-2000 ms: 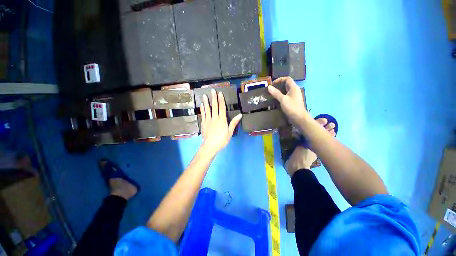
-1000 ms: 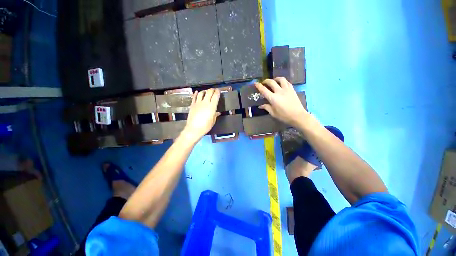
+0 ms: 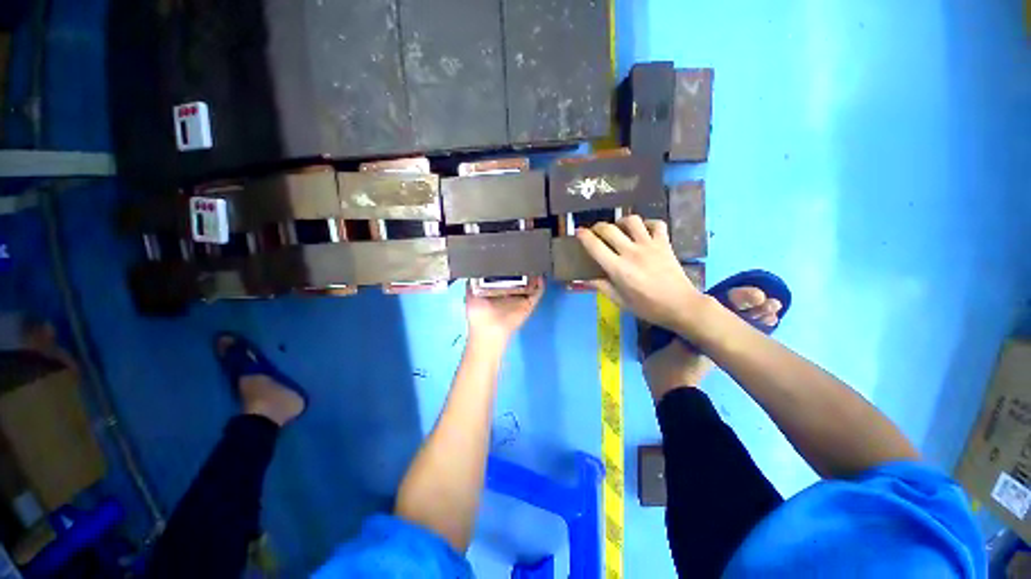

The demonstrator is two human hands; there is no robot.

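Filled jig stacks stand in a row on the floor, with grey-brown weight blocks point(image 3: 494, 197) lying across them in two lines. A white-bordered panel in a brown frame jig point(image 3: 500, 284) shows at the near edge of one stack. My left hand point(image 3: 503, 311) is against that near edge, its fingers partly hidden under it; I cannot tell if it grips. My right hand point(image 3: 635, 260) rests over the near weight block point(image 3: 574, 259) of the rightmost stack, fingers curled on its top and thumb at its near side.
Large dark plates point(image 3: 452, 74) lie behind the row. Two white timers point(image 3: 193, 126) sit at the left. More blocks point(image 3: 692, 113) stand at the right. A blue plastic stool point(image 3: 582, 498), a yellow floor line point(image 3: 612, 396) and my sandalled feet are near. A carton point(image 3: 1001, 424) is far right.
My left hand has moved from the block tops down to the stack's near edge. My right hand has moved from the far block to the near one. The view has shifted slightly.
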